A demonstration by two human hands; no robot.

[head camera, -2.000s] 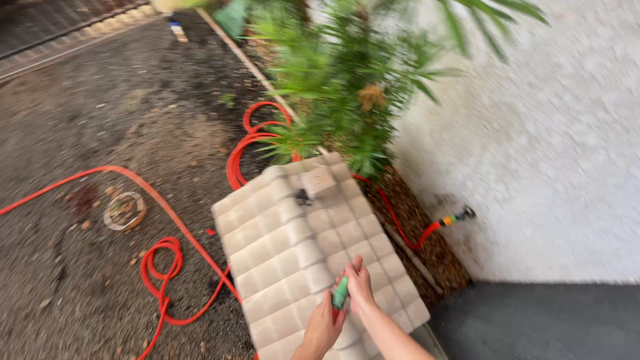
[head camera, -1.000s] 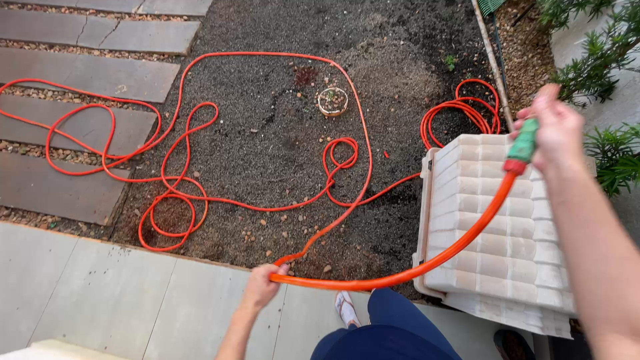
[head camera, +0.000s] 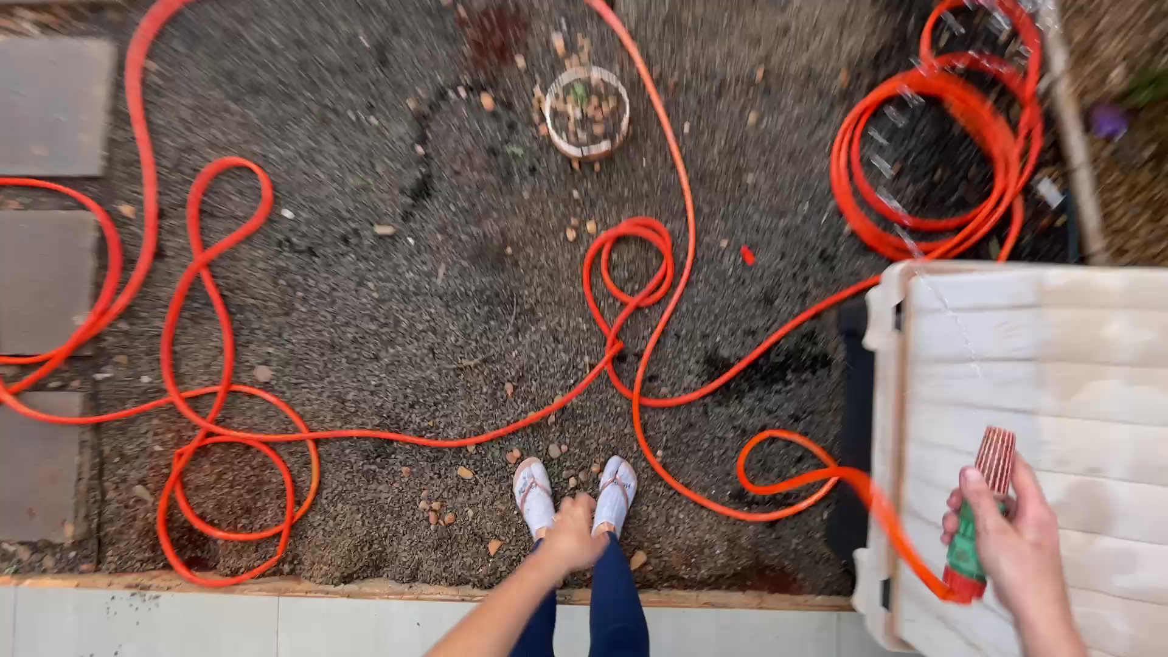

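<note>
In my right hand (head camera: 1008, 525) is a green and red hose nozzle (head camera: 979, 511), its red tip pointing up and a thin stream of water coming from it. The orange garden hose (head camera: 890, 511) runs from the nozzle's lower end to the left and lies in loops over the dark gravelly soil. My left hand (head camera: 575, 534) is held in front of my body above my feet, away from the hose; its fingers look curled, and nothing shows in it. Below my right hand lies the ribbed cream lid of a storage box (head camera: 967, 365).
A coil of the same hose (head camera: 940, 155) lies beyond the box, beside a thin edging strip (head camera: 1072, 137). A round white ring (head camera: 586, 111) with pebbles sits in the soil. Grey paving slabs (head camera: 50, 283) are at the left, and pale tiles (head camera: 365, 625) run along the near edge.
My left hand has let go of the hose, which it held one second ago. Water now comes from the nozzle. My feet now stand on the soil, and the view has shifted.
</note>
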